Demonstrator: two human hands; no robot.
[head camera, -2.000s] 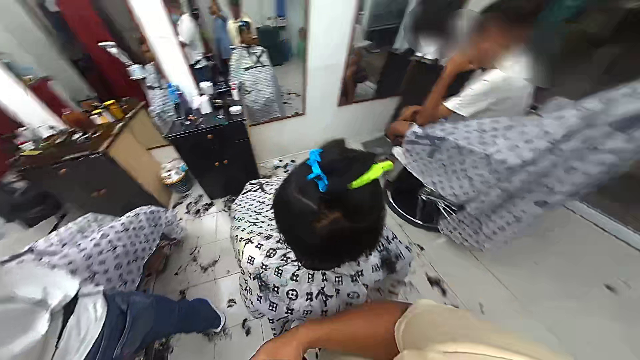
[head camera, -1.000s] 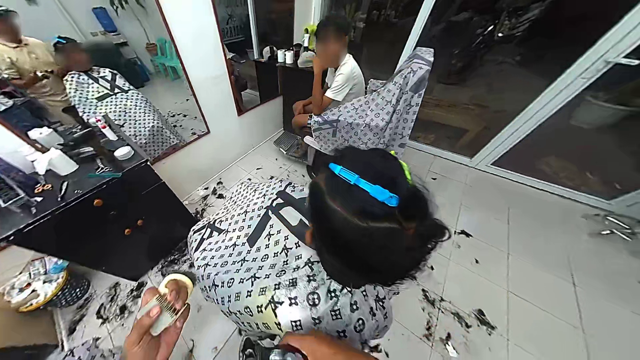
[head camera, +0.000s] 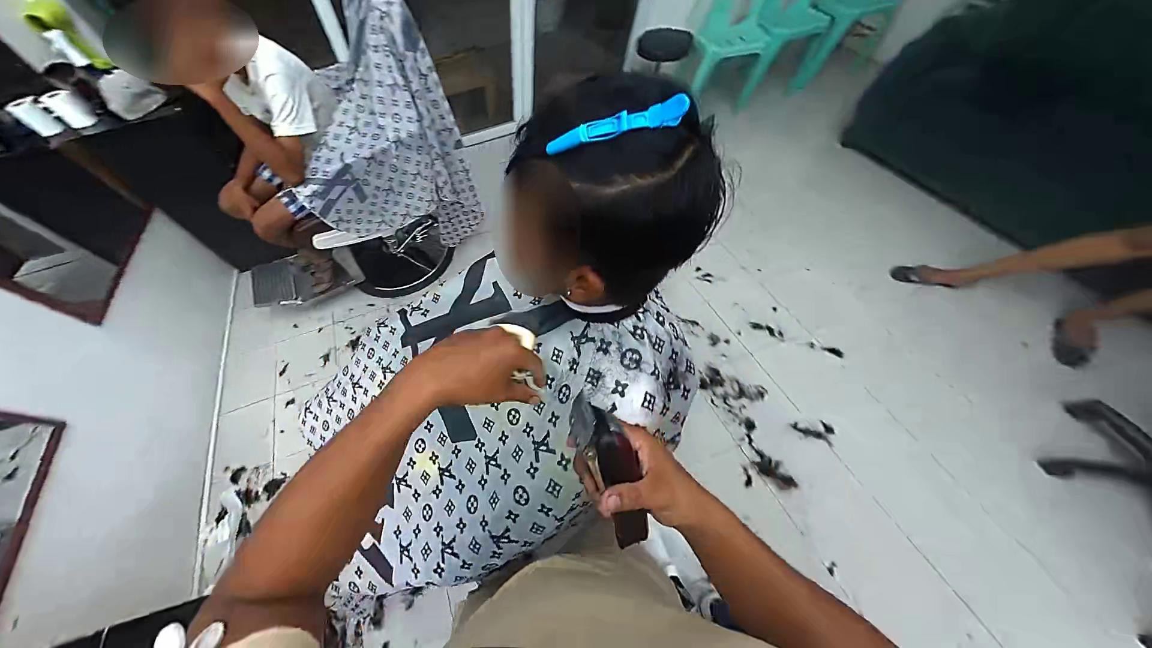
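Observation:
A seated person with dark, parted hair (head camera: 648, 211) wears a white barber's cape (head camera: 504, 468) with a dark printed pattern. A blue hair clip (head camera: 619, 124) lies across the top of the hair. My left hand (head camera: 477, 367) is closed around a pale object, mostly hidden by the fingers, above the cape near the person's neck; earlier it showed as a small brush or comb. My right hand (head camera: 634, 477) grips a dark red and black hair clipper (head camera: 617, 463), its head pointing up beside the person's shoulder, apart from the hair.
Another person in a white shirt (head camera: 288, 85) sits at the upper left beside a caped chair (head camera: 387, 162) and a black counter (head camera: 153, 153). Cut hair (head camera: 765, 463) lies on the tiled floor. Green plastic chairs (head camera: 760, 36) and a dark green covered object (head camera: 999, 117) stand behind; someone's feet show at right.
The view has swung round the seated person. My left hand has moved from low beside the cape to over it, near the neck. The clipper now shows more fully in my right hand.

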